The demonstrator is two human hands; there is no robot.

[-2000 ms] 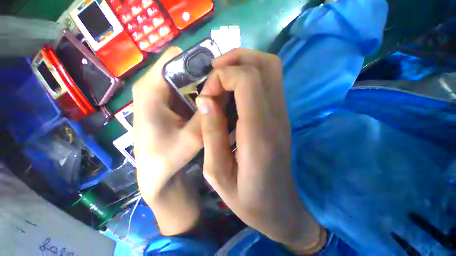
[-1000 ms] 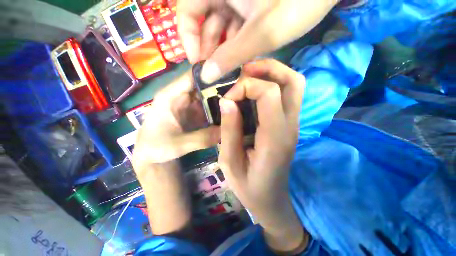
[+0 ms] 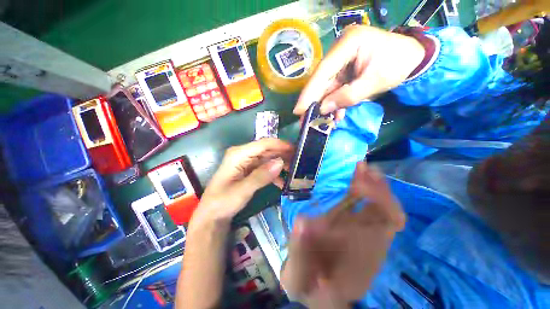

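Observation:
A dark slim phone unit with a black screen and pale ends stands tilted in front of me. Another person's hand pinches its upper end. My left hand is at its lower left edge, thumb and fingers close together; whether they grip it is hidden. My right hand is below and right of the phone, away from it, strongly blurred, fingers apart, with nothing visible in it.
Red and orange phones, a red keypad piece and a tape roll lie along the back. Blue bins stand left. A white frame and red phone lie nearer. A neighbour in blue is at right.
The other person's hand, in from above one second ago, now holds the phone's upper end farther right. My right hand has come off the phone. The view has shifted, showing the tape roll.

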